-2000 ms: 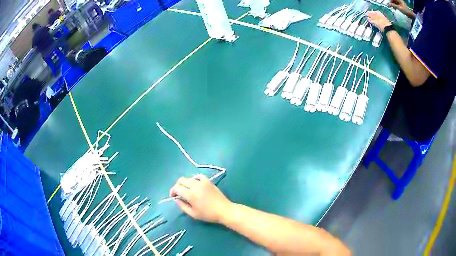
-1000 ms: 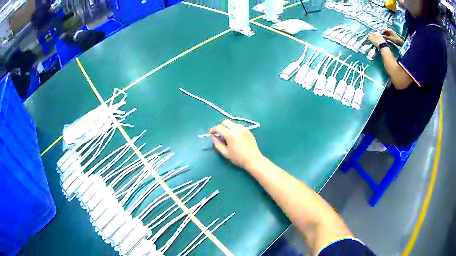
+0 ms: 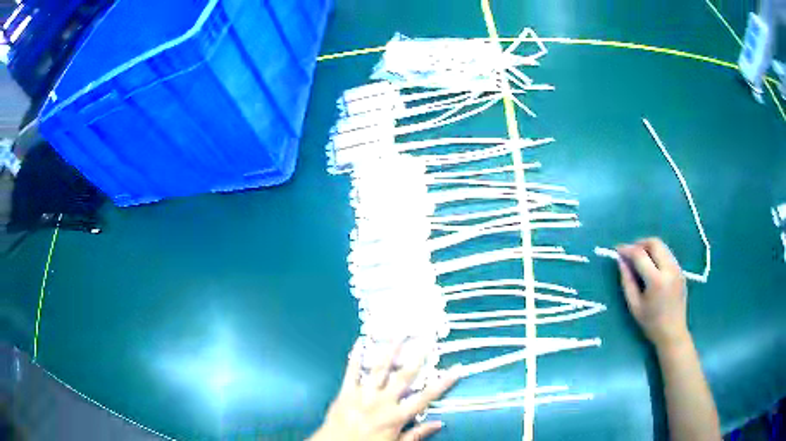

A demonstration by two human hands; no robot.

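A column of silver-white block components [image 3: 392,250] lies on the green table, their white lead wires [image 3: 491,258] fanned to the right. My left hand [image 3: 383,392] lies with spread fingers on the blocks at the near end of the column; whether it grips one cannot be told. My right hand [image 3: 653,284] pinches the marker tube strip [image 3: 685,185] right of the lead tips. One short end of the strip sticks out left of my fingers, near the lead tips; the long bent part trails out behind the hand to the far right.
A blue plastic tote [image 3: 198,103] stands at the upper left. A bundle of wired components [image 3: 448,60] lies at the far end of the column. Yellow line tape [image 3: 530,379] runs under the leads. A white object [image 3: 756,52] stands at the upper right.
The view has turned left and down, bringing the tote and whole column into view and the other person out. My left hand has appeared on the blocks. My right hand still holds the strip.
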